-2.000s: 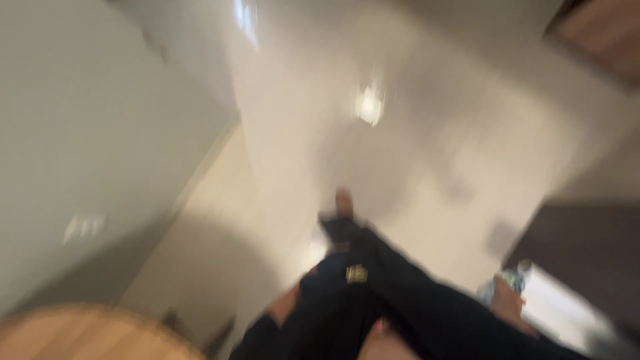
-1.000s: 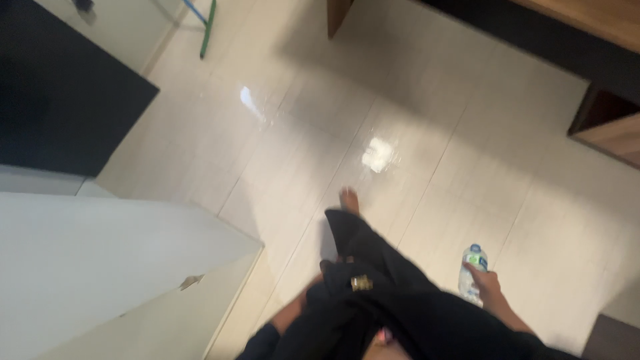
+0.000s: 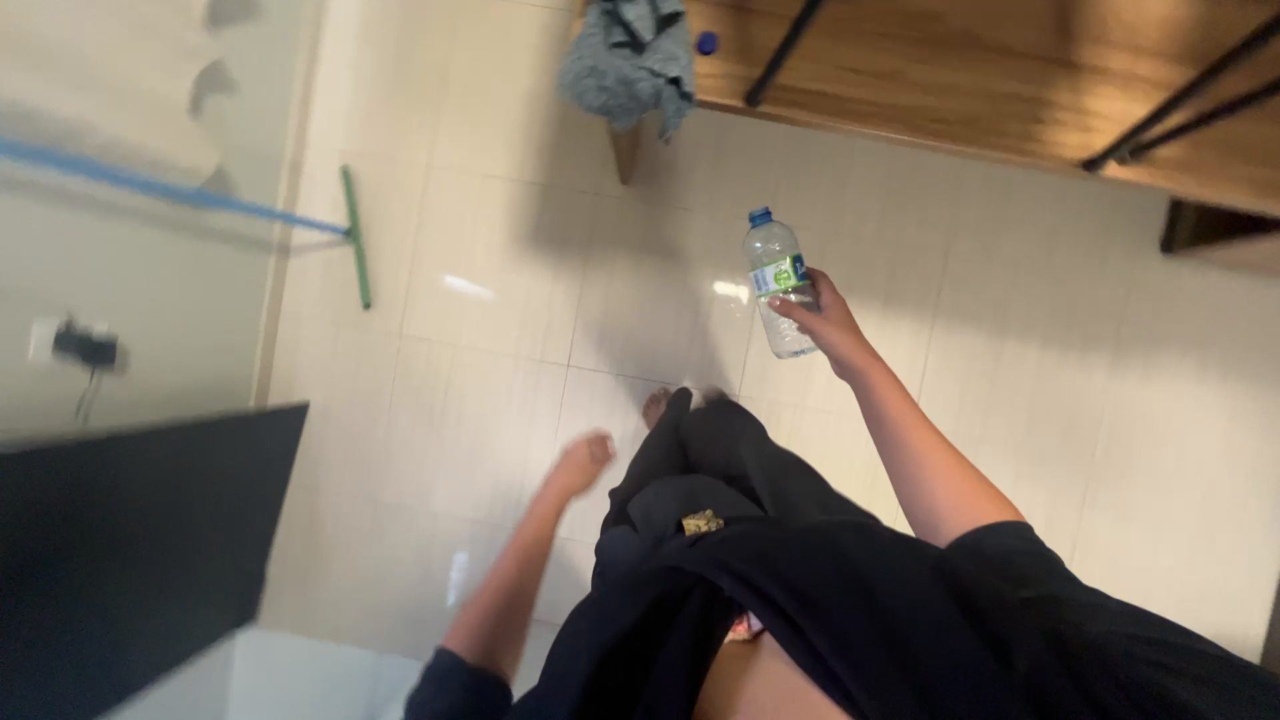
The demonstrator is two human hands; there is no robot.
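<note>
My right hand (image 3: 825, 318) grips the lower part of a clear plastic bottle (image 3: 772, 245) with a blue cap and a green and white label. The bottle leans slightly and looks nearly or fully without contents. My left hand (image 3: 582, 463) is curled beside my left leg, a little blurred; nothing shows in it. Below both hands lies a pale tiled floor.
A wooden table or bench (image 3: 930, 120) with black metal bars spans the top right. A grey cloth (image 3: 635, 65) hangs at its left end, near a blue cap (image 3: 707, 43). A green-headed squeegee or broom (image 3: 356, 240) with a blue handle leans left. A dark panel (image 3: 140, 550) stands lower left.
The view has moved along the room, bringing the grey cloth and wooden surface into sight. My right hand still holds the bottle, now farther out from my body. My left arm shows more fully.
</note>
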